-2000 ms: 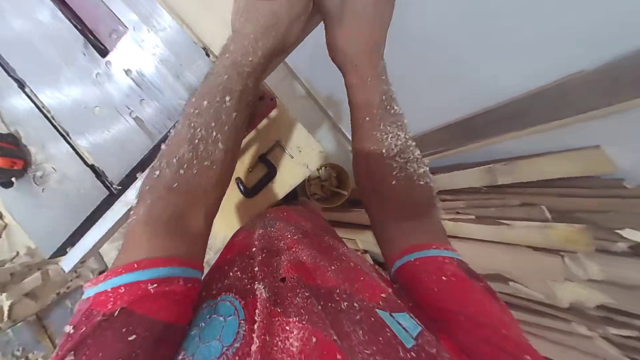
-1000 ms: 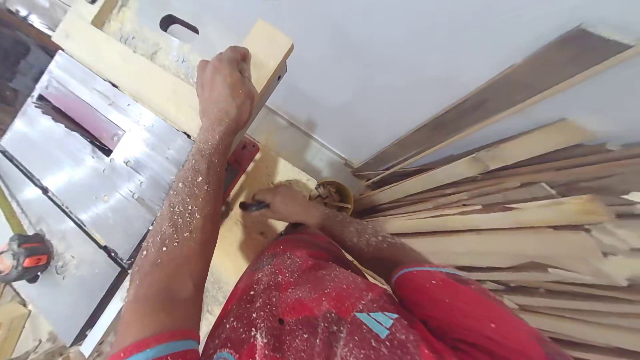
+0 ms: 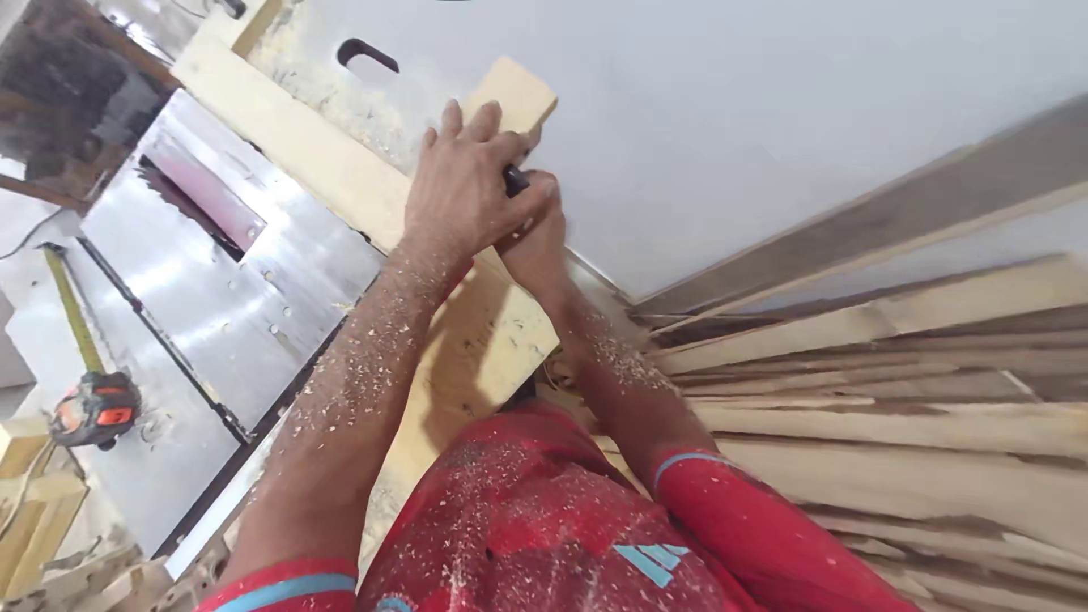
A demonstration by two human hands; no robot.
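My left hand [image 3: 463, 183] lies over a pale wooden block [image 3: 518, 93], fingers spread on its near part, beside a long pale board [image 3: 297, 127] that reaches to the upper left. Close against it on the right, my right hand [image 3: 535, 234] is closed around a dark tool, likely the C-clamp, of which only a small black part [image 3: 515, 180] shows between the hands; the rest is hidden. Sawdust covers both forearms. Below the hands is a yellowish wooden panel [image 3: 501, 331], with the left forearm's shadow on it.
A metal saw table [image 3: 280, 297] with a toothed circular blade [image 3: 183, 200] in its slot stands at left. On it lies a tape measure [image 3: 98, 410], its yellow blade pulled out. Wood strips [image 3: 892, 425] are stacked at right, and a grey sheet [image 3: 722, 110] with an oblong hole spans the top.
My right hand has moved up from the yellowish panel, where the dark clamp lay two seconds ago, to beside my left hand. My left hand has stayed at the block since one second ago.
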